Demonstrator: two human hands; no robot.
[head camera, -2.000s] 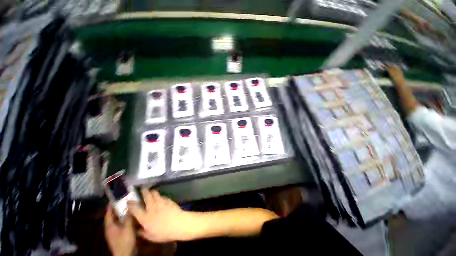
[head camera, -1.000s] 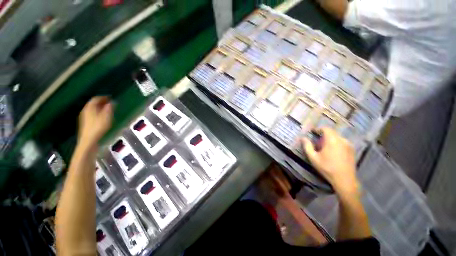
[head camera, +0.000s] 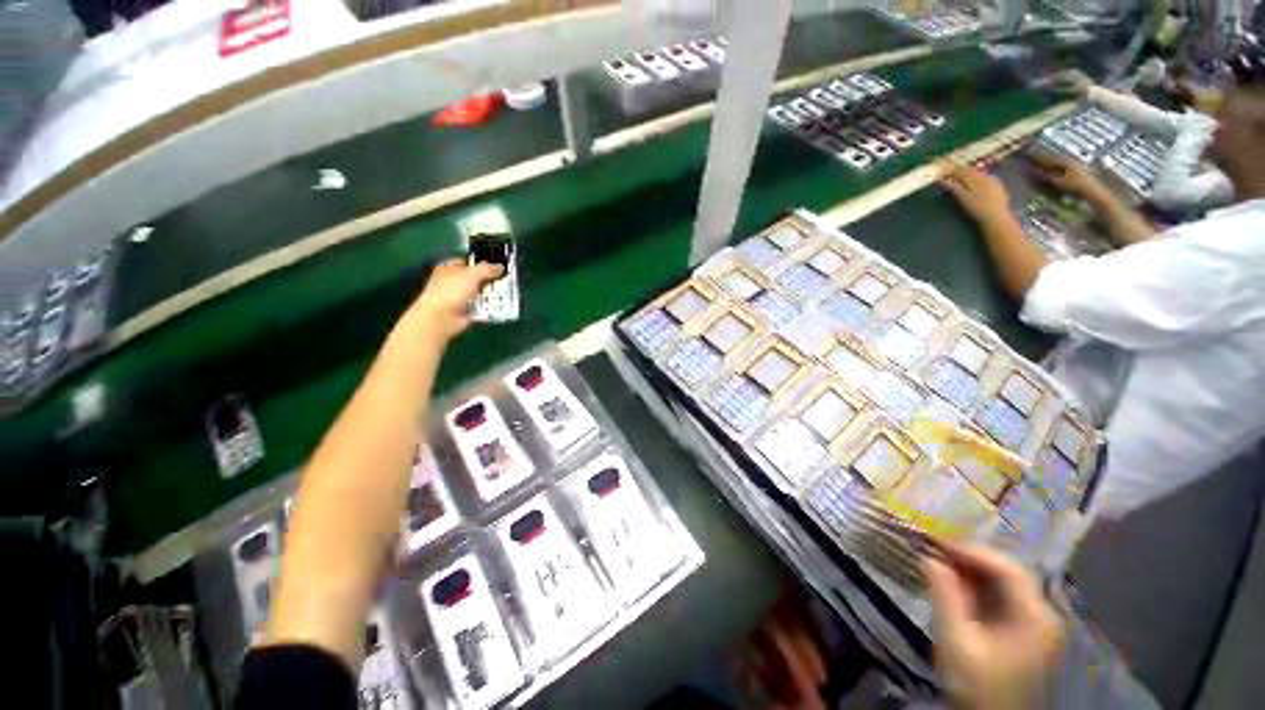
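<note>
My left hand (head camera: 455, 294) is stretched over the belt, its fingers closed on the upper part of a phone body (head camera: 495, 294) with dark screen and white keypad. My right hand (head camera: 996, 617), blurred, pinches a yellow front housing (head camera: 957, 479) above the near right corner of the housing tray stack (head camera: 777, 368). The housing is smeared by motion, so its outline is unclear. A clear blister tray (head camera: 680, 555) lies in front of me, holding several white phones back side up (head camera: 548, 562). My left forearm hides part of it.
Another phone (head camera: 236, 437) lies on the green belt (head camera: 333, 305) at left. A pale post (head camera: 742, 139) stands beyond the housing stack. Filled trays (head camera: 853, 118) lie further along the belt. A person in white (head camera: 1158, 305) works at right. Dark stacks and leaning phone bodies (head camera: 146, 652) are at lower left.
My left hand has moved onto the phone on the belt and closed on it. My right hand has moved nearer with a yellow housing lifted at its fingertips. The view has shifted, showing more of the belt.
</note>
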